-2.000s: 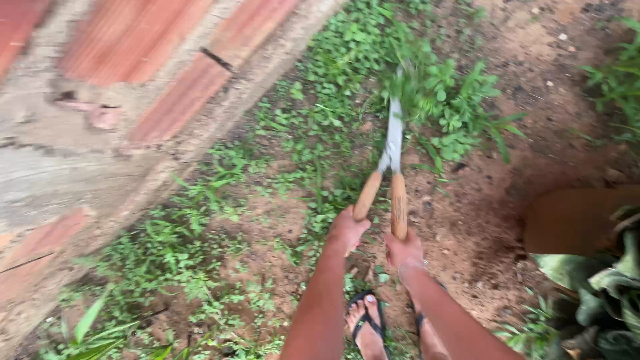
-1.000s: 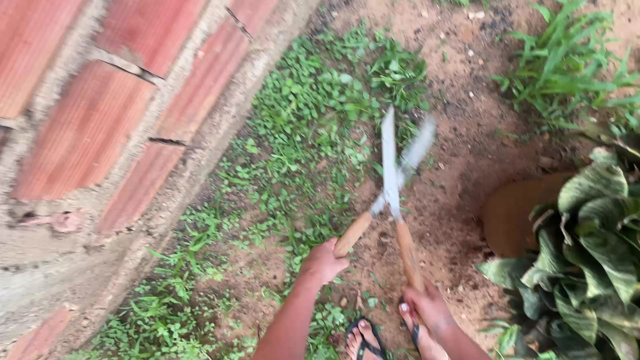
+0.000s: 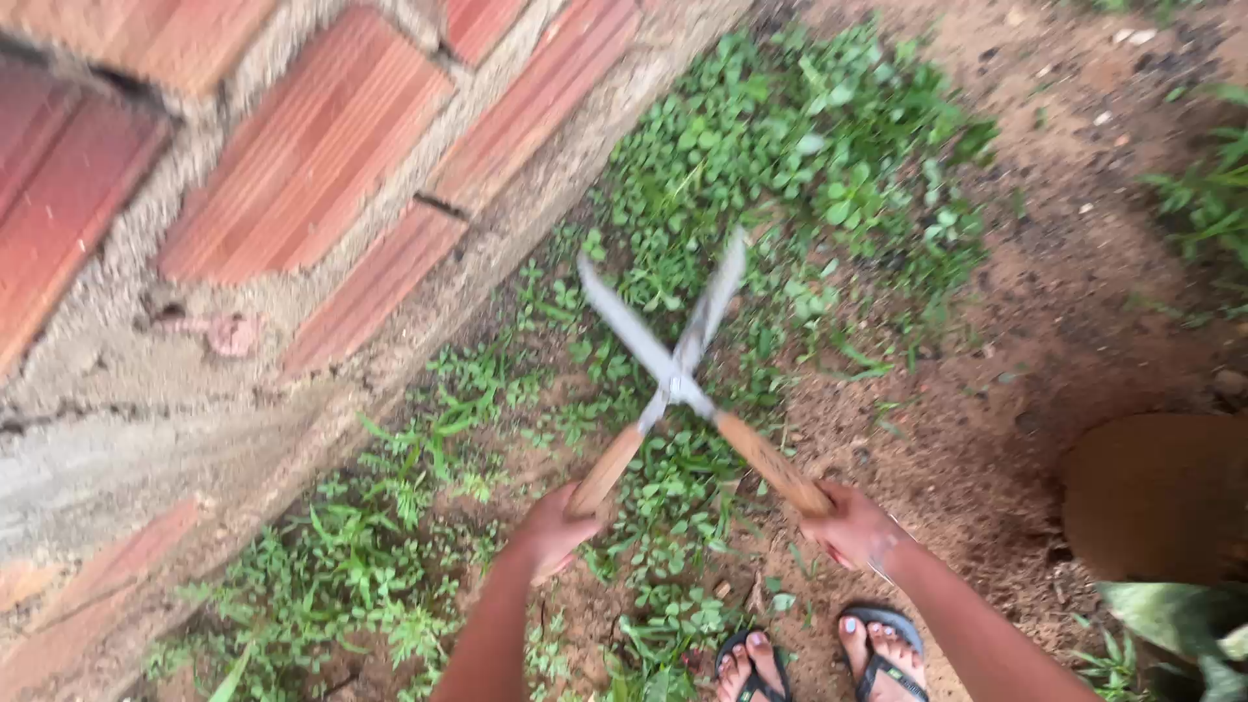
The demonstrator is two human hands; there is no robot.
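Note:
Both my hands hold a pair of hedge shears [image 3: 675, 382] by its wooden handles. My left hand [image 3: 558, 531] is closed around the left handle, and my right hand [image 3: 853, 526], with a thin bracelet at the wrist, grips the end of the right one. The metal blades stand wide apart in a V over low green weeds [image 3: 692, 175]. Their tips point up the view, toward the thickest weeds; whether the blades touch any leaves I cannot tell.
A wall of red bricks [image 3: 331, 146] and mortar runs along the left. Bare reddish soil [image 3: 936, 429] lies right of the weeds. A brown rounded object [image 3: 1155, 497] and broad-leaved plant [image 3: 1170, 614] are at right. My feet in flip-flops [image 3: 882, 648] stand at the bottom.
Two seconds ago the blades were closed together among the weeds; they parted by one second ago and are now spread wider. My hands have moved farther apart.

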